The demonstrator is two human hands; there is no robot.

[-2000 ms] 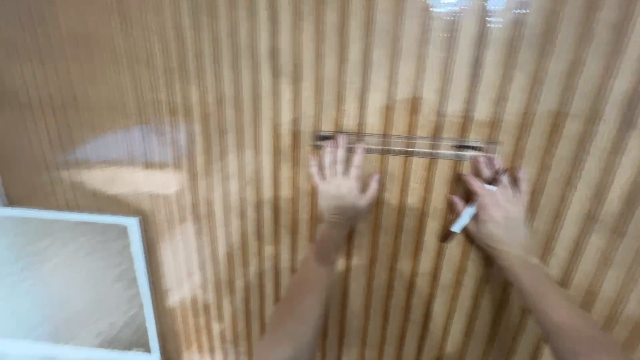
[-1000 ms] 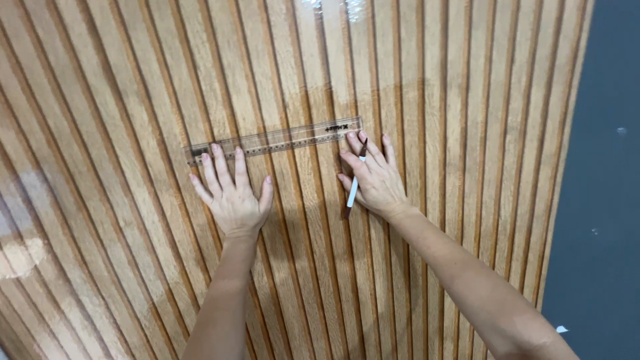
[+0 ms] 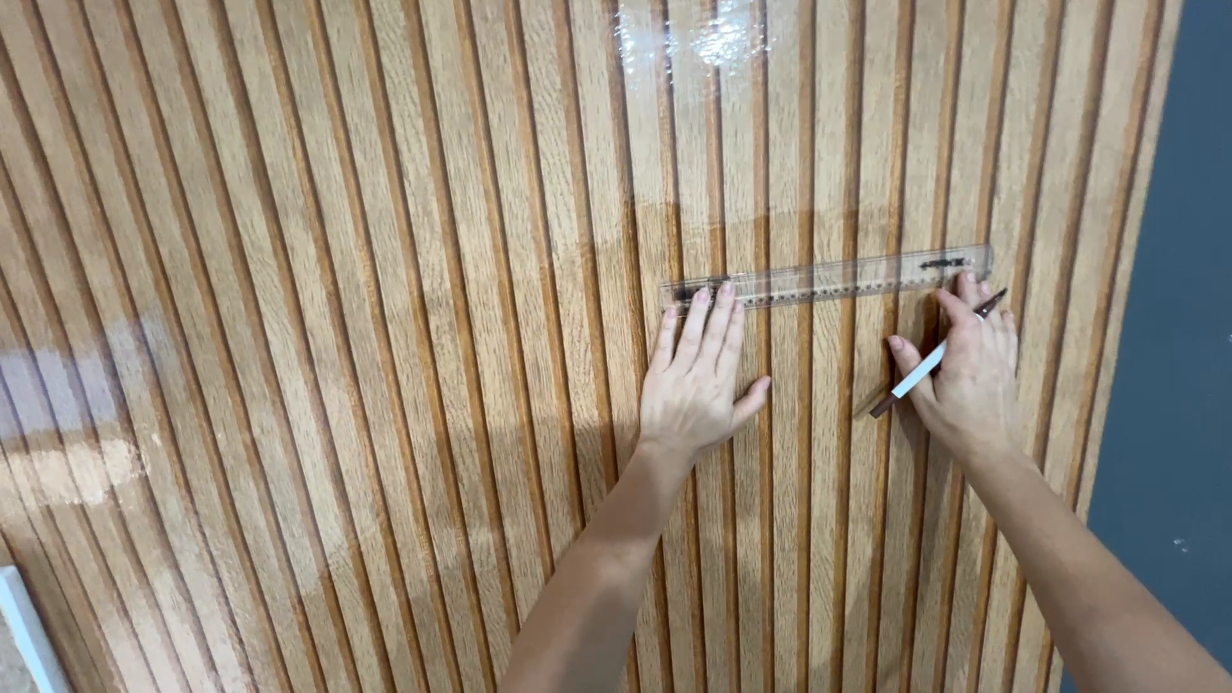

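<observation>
A clear plastic ruler lies flat across the grooves of a glossy wood-look slatted panel, its right end slightly higher in the view. The fingertips of my left hand press on the ruler's left end, the palm below it. My right hand touches the ruler near its right end with its fingertips. Between the fingers of that same hand sits a slim white and dark brown pen or pencil, slanting up to the right. The far left edge of the ruler is partly covered by fingers.
Along the right side, the slatted panel ends at a dark blue-grey surface with small pale marks. A white-edged frame or panel shows at the lower left corner. Bright reflections lie on the panel at the top and left.
The view has shifted a lot. Both hands remain at the ruler's ends, and the pen stays in my right hand, now slanting more than one second ago.
</observation>
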